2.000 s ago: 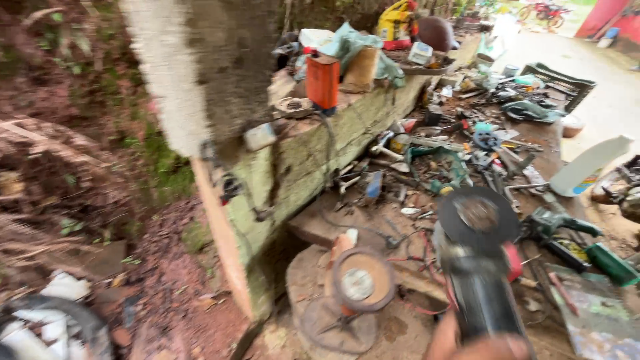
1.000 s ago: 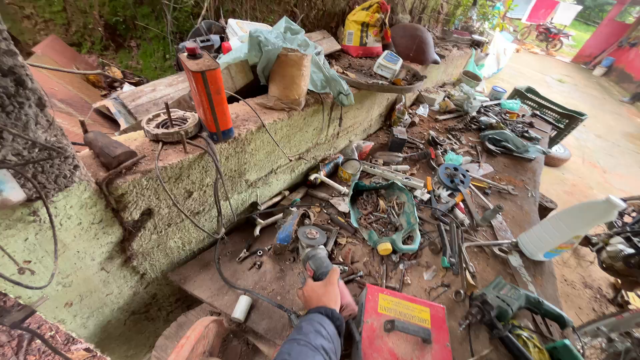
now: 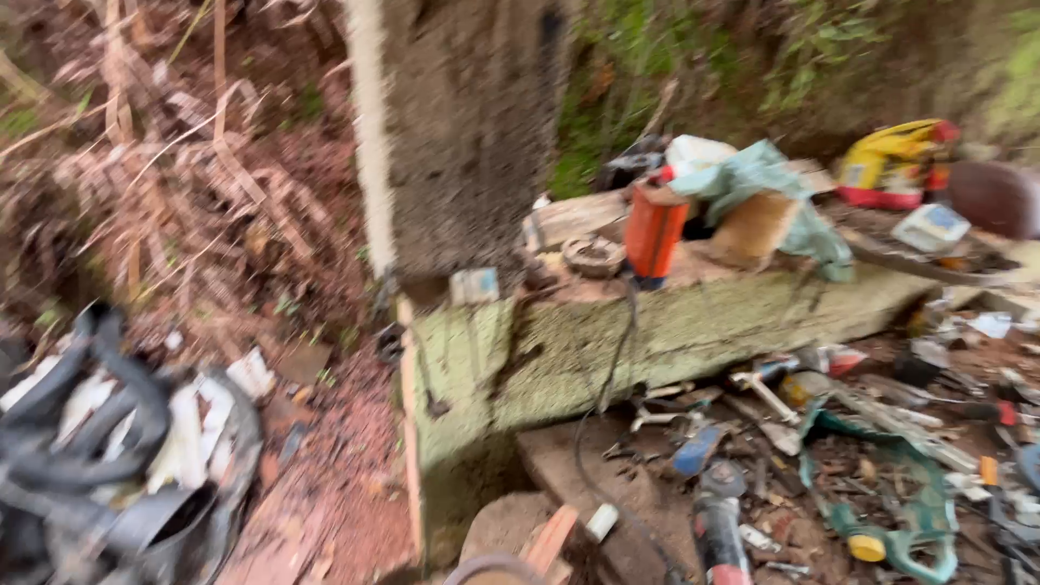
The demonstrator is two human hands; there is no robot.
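Neither of my hands shows in the head view. An angle grinder [image 3: 719,524] with a dark body and a red rear part lies on the cluttered workbench at the lower edge. A blue object [image 3: 696,452] lies just beside its head, and a small white cylinder [image 3: 602,522] is to its left. To its right is a cut green plastic container [image 3: 946,496] with small metal parts and debris in it. Open-end wrenches [image 3: 768,396] lie behind the grinder. The picture is blurred, so finer details cannot be told.
A rough concrete post [image 3: 471,138] rises from a low green-painted wall [image 3: 617,357]. On the wall are an orange container [image 3: 654,231], a green cloth [image 3: 768,175] and a yellow container [image 3: 890,162]. A dark cable hangs down the wall. Black hoses [image 3: 122,455] lie on the ground at left.
One second ago a hand was on the grinder beside a red case; now that hand is out of view and the grinder lies on the bench. The view has swung left.
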